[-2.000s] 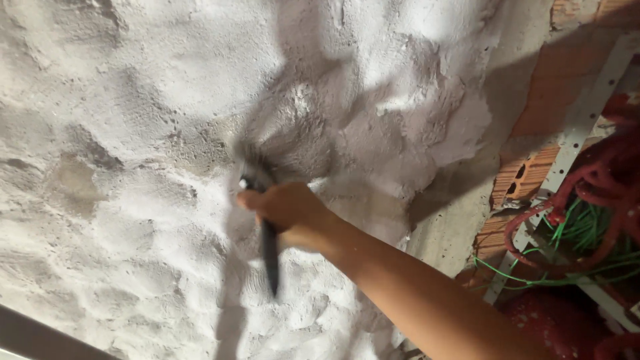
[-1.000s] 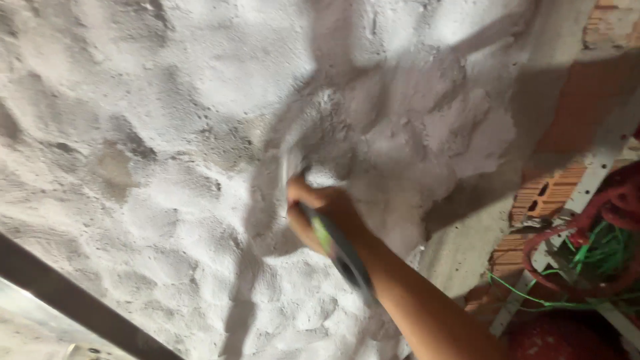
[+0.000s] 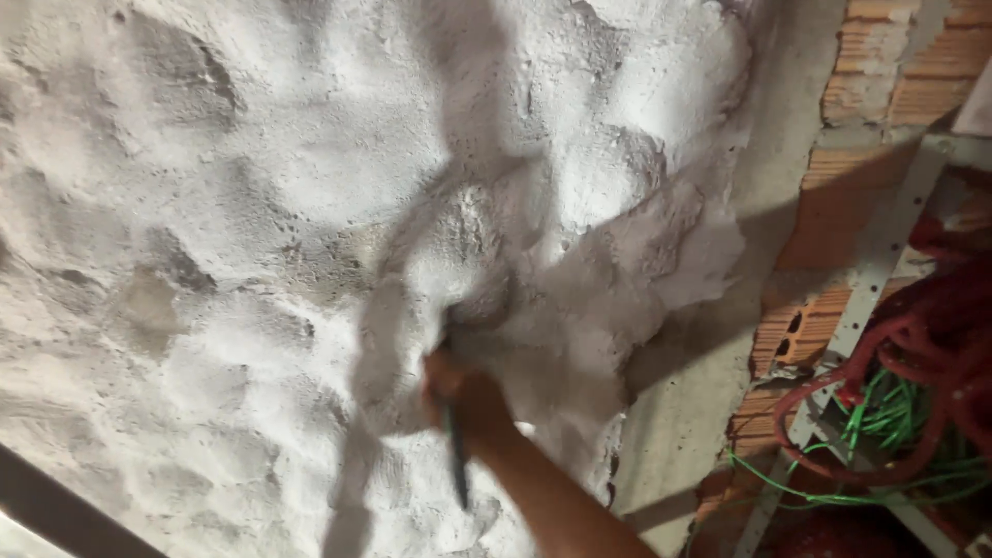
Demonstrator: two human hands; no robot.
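My right hand [image 3: 469,399] is closed around the dark handle of a paintbrush [image 3: 457,457], which is blurred and seen almost edge-on. The brush's head points up at the lumpy plaster wall [image 3: 325,163], close to a rounded bump; whether its bristles touch the surface cannot be told. White paint covers most of the plaster, and a bare greyish-brown patch [image 3: 151,306] shows to the left. Shadows of the arm and brush fall across the wall. My left hand is out of view.
Along the right runs a grey cement strip [image 3: 666,434] beside exposed hollow bricks [image 3: 802,333]. A perforated metal frame [image 3: 876,256] stands there with a red hose [image 3: 814,387] and green cord [image 3: 891,415]. A dark bar [image 3: 62,504] crosses the lower left corner.
My right hand stays closed on the brush, whose handle has swung from slanting down to the right a second ago to nearly upright in the picture.
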